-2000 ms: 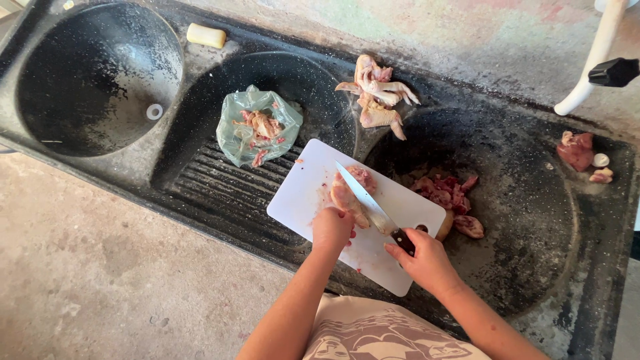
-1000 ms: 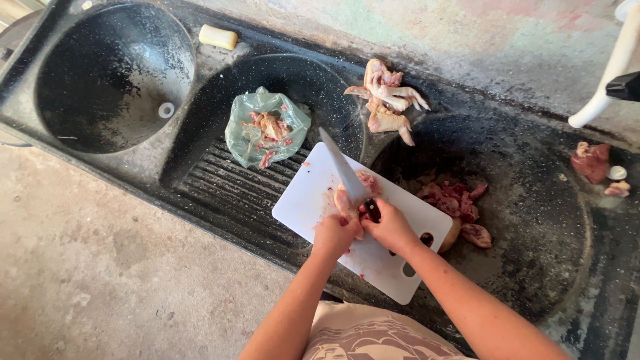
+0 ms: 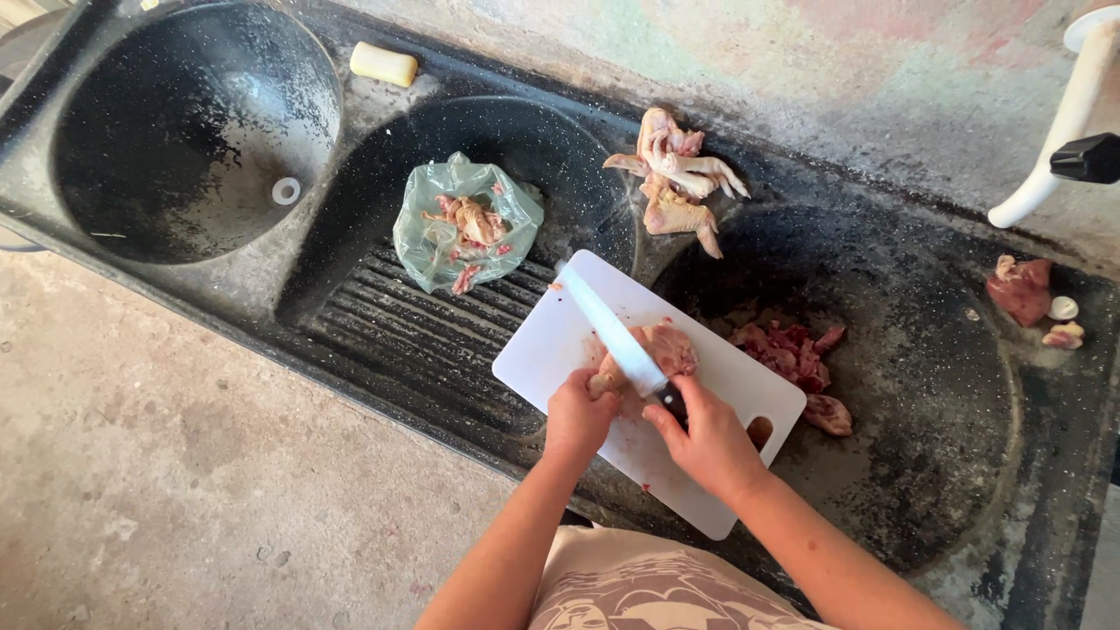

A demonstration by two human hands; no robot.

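Note:
A white cutting board (image 3: 542,341) lies slanted across the dark sink unit, with a piece of raw chicken (image 3: 669,346) on it. My left hand (image 3: 580,416) grips the bony end of that piece. In my right hand (image 3: 713,437) is the black handle of a kitchen knife (image 3: 612,332), whose blade lies over the chicken and points up and left. To the right of the board, raw meat pieces (image 3: 792,354) sit in the right basin. Chicken feet and wing parts (image 3: 678,175) rest on the rim behind the board.
An open green plastic bag (image 3: 416,236) with scraps stands in the ribbed middle basin. A yellowish bar (image 3: 383,64) lies on the back rim. The round left basin (image 3: 184,131) has a drain. Dark red organ meat (image 3: 1019,289) is at the far right, below a white tap pipe (image 3: 1050,131).
Two seconds ago the hands were apart, then they came close together over the chicken; now they are somewhat apart again. The knife has shifted and tilts more to the left than one second ago.

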